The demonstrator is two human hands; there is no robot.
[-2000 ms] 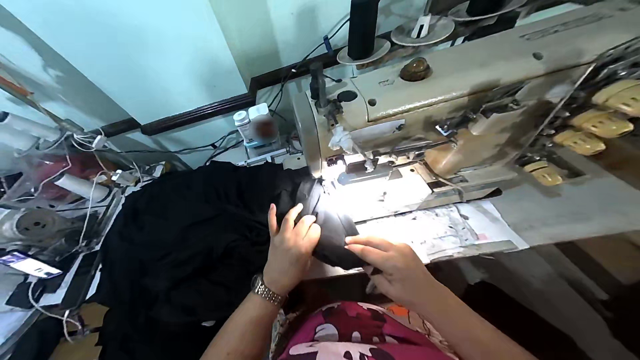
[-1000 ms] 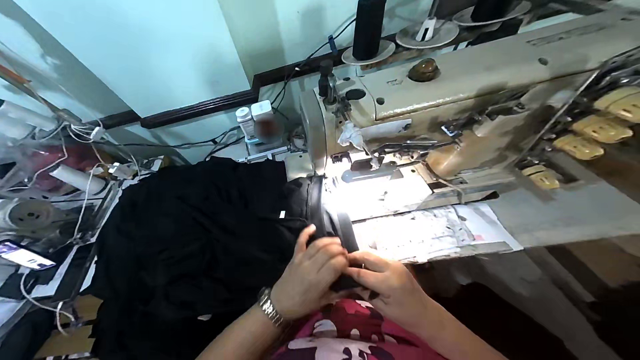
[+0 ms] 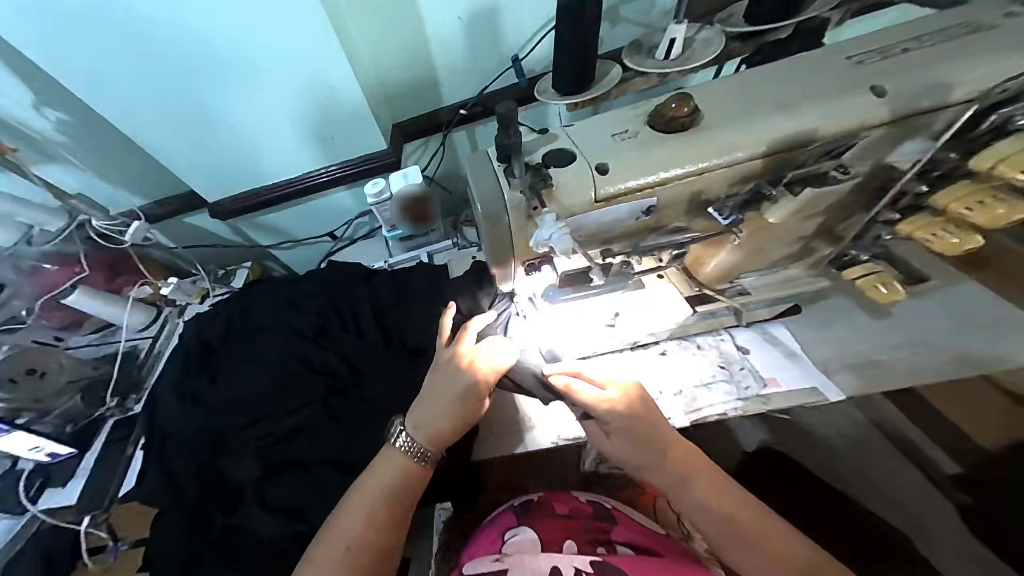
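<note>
Black fabric [image 3: 304, 376] lies in a large heap left of an industrial sewing machine [image 3: 720, 136], and a narrow part of it runs to the brightly lit needle area. On that part near the needle area rests my left hand [image 3: 468, 368], with a metal-band watch [image 3: 412, 444] on the wrist; its fingers are partly spread and press on the cloth. The right-hand end of the cloth is pinched between the thumb and fingers of my right hand [image 3: 612, 408]. Glare hides the needle and presser foot.
Behind the machine stand a black thread cone [image 3: 576, 48] and several spool discs. White bottles [image 3: 392, 204] are by the wall. At the left are tangled cords, a white thread cone [image 3: 108, 308] and a phone [image 3: 36, 444]. Stained paper [image 3: 704, 372] covers the table edge below the machine bed.
My hands, close together at the table's front edge one second ago, are now farther apart and nearer the needle area. The narrow part of the cloth has moved up with them.
</note>
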